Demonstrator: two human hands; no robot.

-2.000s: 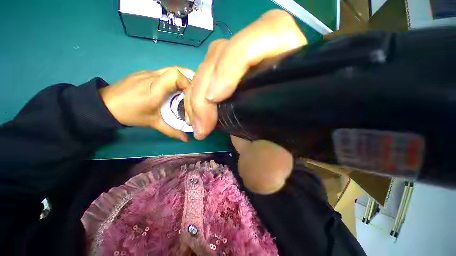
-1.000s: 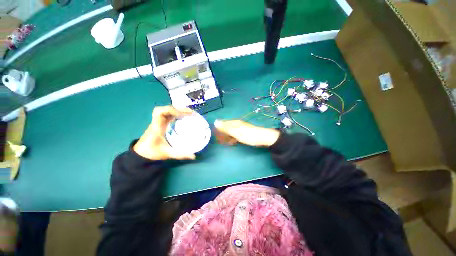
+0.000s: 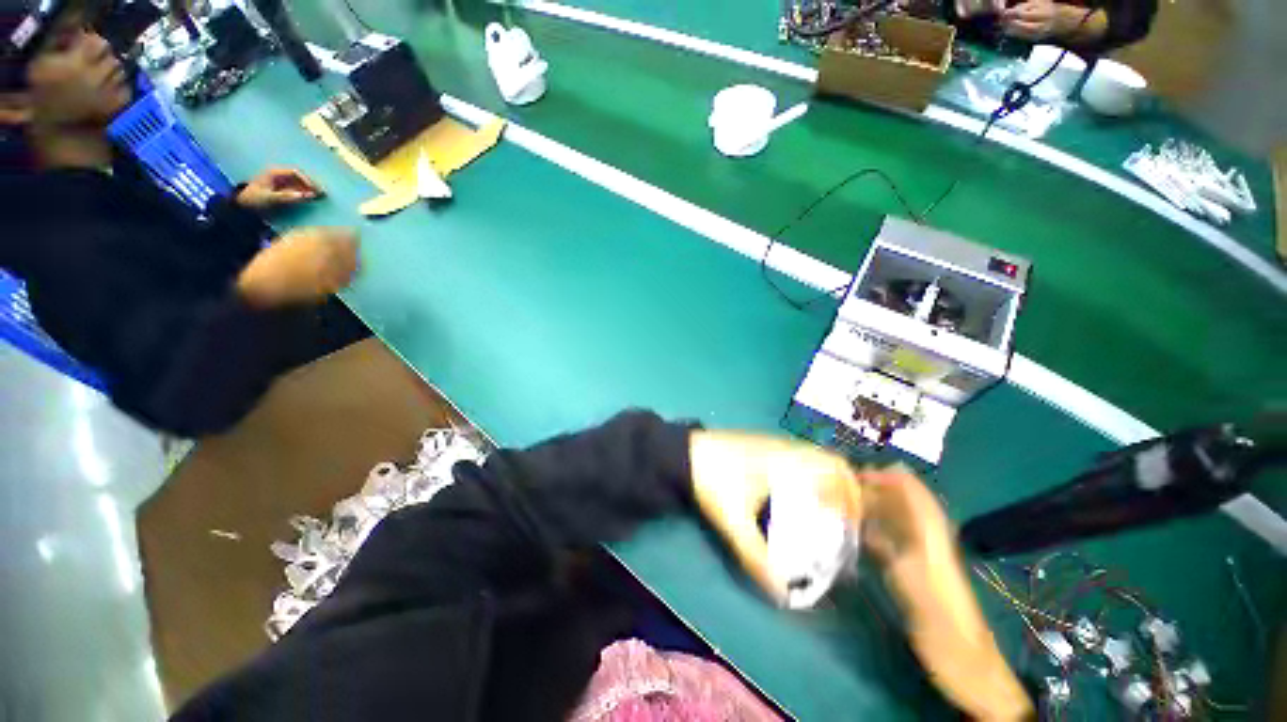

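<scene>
My left hand [image 3: 745,497] is closed around a round white plastic housing [image 3: 814,553], held over the front of the green bench. My right hand [image 3: 925,578] is against the housing's right side, its fingers blurred and partly hidden; I cannot tell whether it grips anything. The black electric screwdriver [image 3: 1129,487] hangs at the right, touched by neither hand. The tangled wired components [image 3: 1115,656] lie on the bench at lower right.
The screw feeder [image 3: 939,317] stands beyond my hands. Another worker [image 3: 141,268] sits at left. A carton of white plastic parts [image 3: 370,505] is below the bench. White housings [image 3: 744,120] stand on the darker green area. A small brown box [image 3: 886,64] is at the back.
The view has swung left, bringing the other worker and the lower carton into sight. The housing is turned edge-on, and my right hand has come up against it.
</scene>
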